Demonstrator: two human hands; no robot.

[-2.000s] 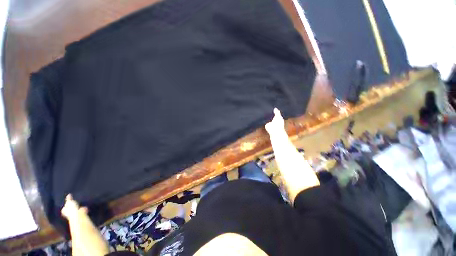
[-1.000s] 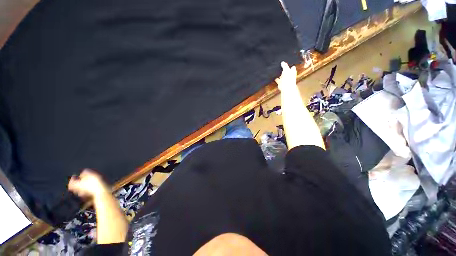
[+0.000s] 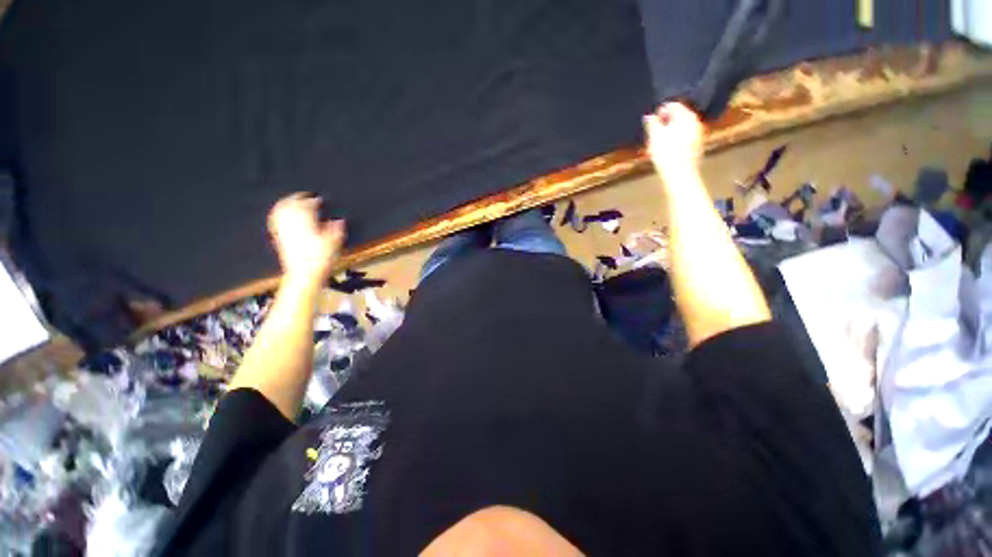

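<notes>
Black fabric (image 3: 359, 109) lies wide over the table, its near edge running along the worn wooden table edge (image 3: 511, 199). My left hand (image 3: 306, 234) is at the near edge of the fabric, fingers curled and blurred; whether it grips the cloth cannot be told. My right hand (image 3: 674, 128) is closed on the fabric's right near corner, beside the dark lay (image 3: 810, 38).
A yellow strip (image 3: 865, 13) lies on the dark lay at top right. White paper (image 3: 16, 316) shows at the left rim. Scraps cover the tan floor (image 3: 838, 152). Pale cloth (image 3: 935, 337) is heaped at the right, and clear plastic lies at lower left.
My left hand has moved right along the table edge, away from the fabric's left end. My right hand has moved right, and the fabric now reaches the dark lay.
</notes>
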